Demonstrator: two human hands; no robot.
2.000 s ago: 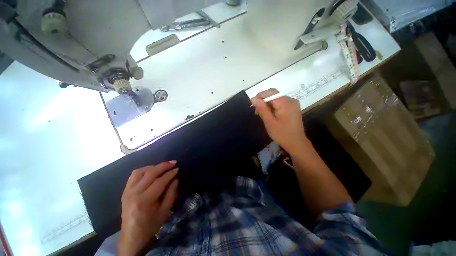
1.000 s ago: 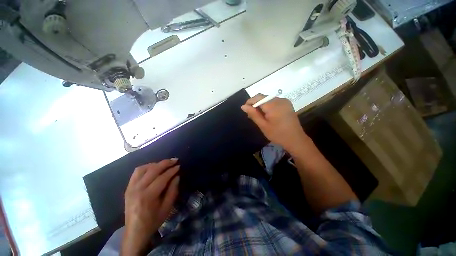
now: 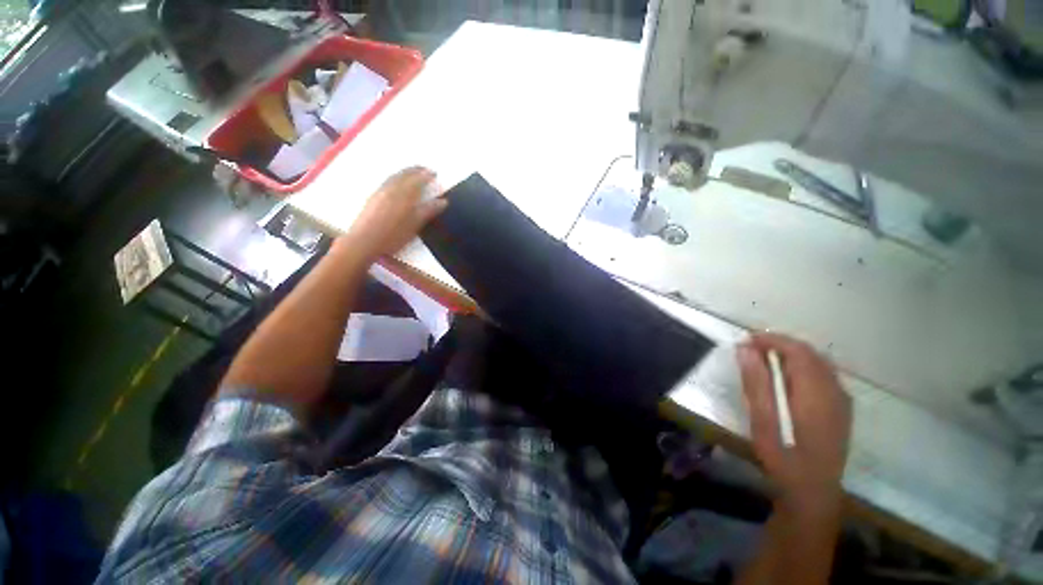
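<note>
The dark fabric panel (image 3: 560,291) lies on the front of the white machine table, its lower side running over the front edge. My left hand (image 3: 397,213) is at the panel's far left corner, with a small white piece at the fingertips; whether it grips the cloth is hard to tell. My right hand (image 3: 797,417) is just off the panel's right end and holds the white marking pen (image 3: 781,398). The presser foot and needle (image 3: 647,201) are behind the panel, apart from it.
A red plastic basket (image 3: 404,59) with white and tan scraps stands at the back left. The machine head (image 3: 686,103) is behind the panel. Thin metal tools (image 3: 826,192) lie behind it. A stool (image 3: 146,262) stands on the floor at left. A white piece (image 3: 387,338) lies over my lap.
The view has swung left, bringing in the red basket. My left hand has moved from the panel's middle to its left corner. My right hand, with the pen, has moved off the panel's right end.
</note>
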